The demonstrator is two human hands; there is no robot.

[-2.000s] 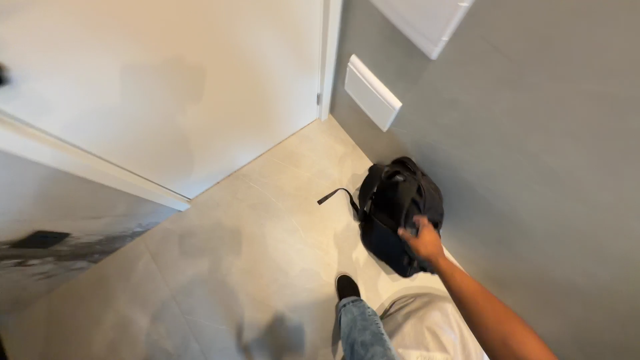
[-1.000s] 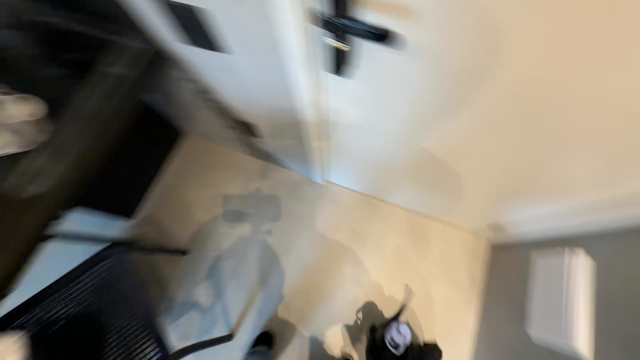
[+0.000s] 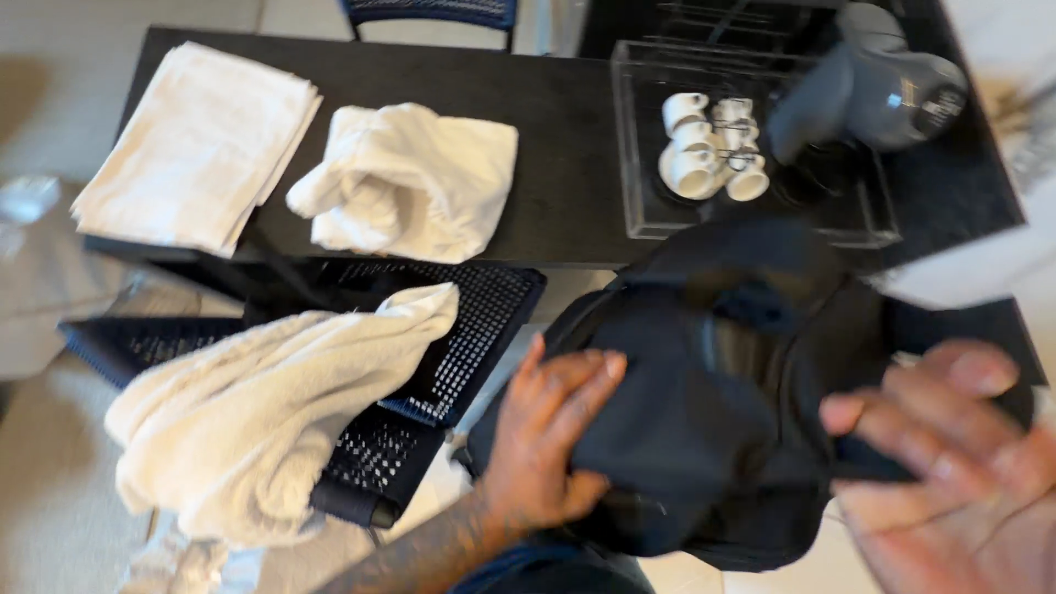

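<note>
A black backpack [image 3: 685, 412] fills the lower middle of the view, held up close to my body in front of the dark table. My left hand [image 3: 549, 437] lies against its left side with fingers spread; whether it grips the fabric I cannot tell. At the lower right, my right hand [image 3: 949, 462] is raised near the camera, blurred, palm partly up and fingers curled apart, beside the bag's right side. Nothing shows between its fingers.
On the dark table [image 3: 569, 157] lie folded white cloths [image 3: 202, 148], a crumpled white cloth [image 3: 421, 181], and a clear tray [image 3: 635, 165] with white cups [image 3: 693, 157] and a grey pitcher [image 3: 866, 91]. A cream towel [image 3: 280, 404] hangs over a black chair [image 3: 462, 355].
The backpack, on the floor by the wall two seconds ago with my hand on it, is now up in front of me. The view has swung from the door to the table.
</note>
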